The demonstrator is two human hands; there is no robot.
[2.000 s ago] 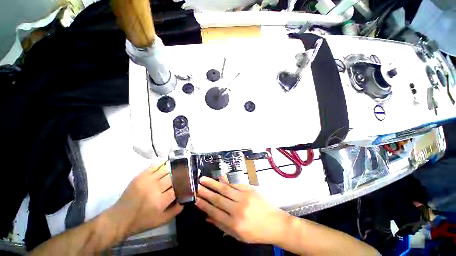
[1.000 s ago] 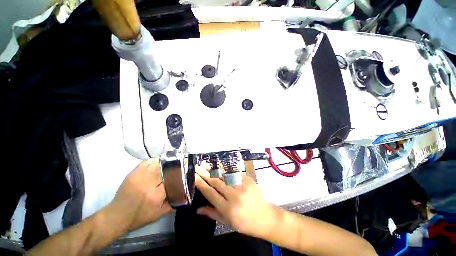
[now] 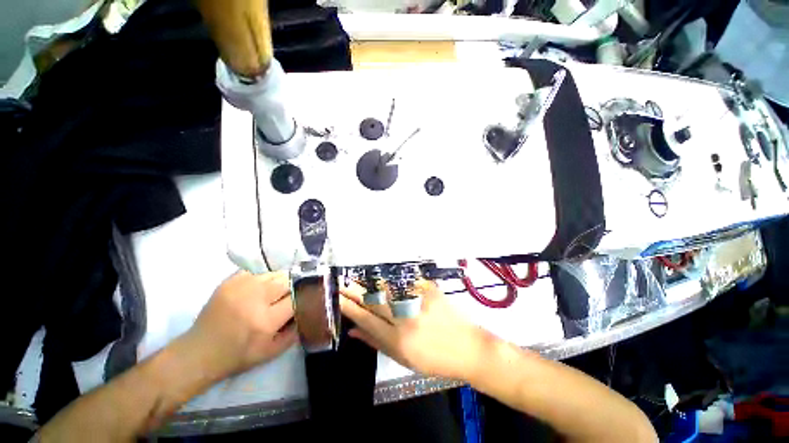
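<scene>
A black fabric piece (image 3: 341, 381) lies under the left end of the white sewing machine head (image 3: 467, 199) and hangs over the table's near edge. My left hand (image 3: 246, 318) is at its left side, fingertips partly behind the shiny dark upright piece (image 3: 317, 311). My right hand (image 3: 424, 333) lies on its right side, fingers reaching in under the metal thread-guide parts (image 3: 402, 285). The needle and fingertips are hidden by the head, so the exact hold on the cloth cannot be told.
A pile of black pieces (image 3: 104, 112) and a grey-edged strip (image 3: 130, 294) lie left. Red-handled scissors (image 3: 495, 298) and a plastic bag (image 3: 597, 294) lie right. A wooden-handled post (image 3: 238, 35) rises from the head. A black strip (image 3: 575, 164) is draped over the machine.
Both hands have moved slightly away from me, toward the machine. More of the black fabric now shows over the near edge between them. The camera view has shifted slightly.
</scene>
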